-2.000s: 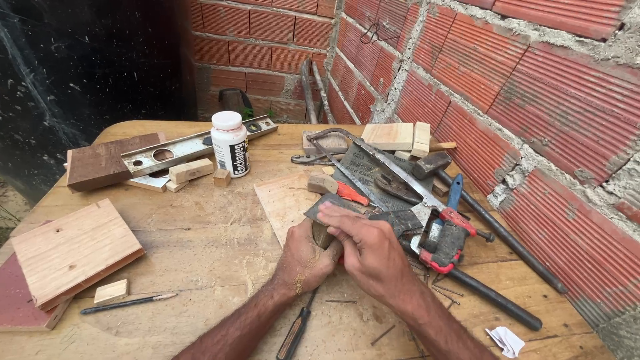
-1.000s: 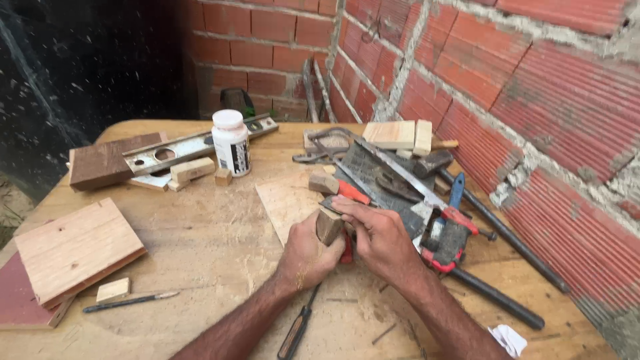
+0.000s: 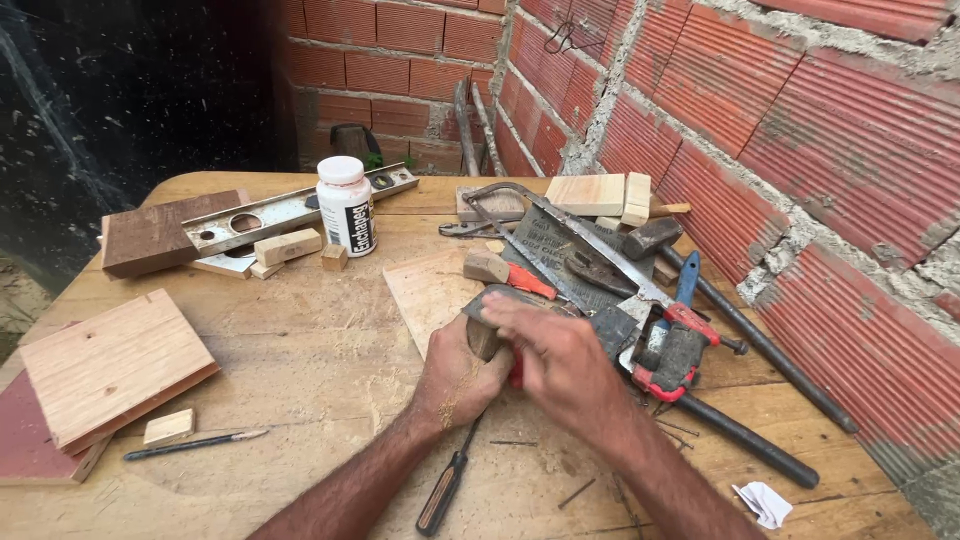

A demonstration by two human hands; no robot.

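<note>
My left hand [image 3: 459, 375] grips a small wooden block [image 3: 484, 339] near the middle of the table. Over the top of that block, my right hand [image 3: 559, 356] presses a dark piece of sandpaper [image 3: 499, 300] with its fingertips. Something red shows between the hands, mostly hidden. Just beyond them lie another wood block [image 3: 486, 266] and an orange-red tool handle [image 3: 531, 280], by a thin light board [image 3: 424, 289]. A screwdriver [image 3: 444, 491] rests on the table below my left hand. Sawdust clings to my left wrist.
At the right lie a hacksaw [image 3: 592, 236], a hammer [image 3: 652, 238], a sandpaper sheet [image 3: 551, 240] and loose nails [image 3: 576, 493]. A white glue bottle [image 3: 345, 206], a metal level [image 3: 281, 210] and wood blocks stand behind left. Boards [image 3: 120, 367] and a pencil [image 3: 191, 445] lie left, brick walls behind.
My right hand and the sandpaper have shifted on the block; a second ago the block's top showed more, and now the sandpaper covers it. My left hand keeps its grip.
</note>
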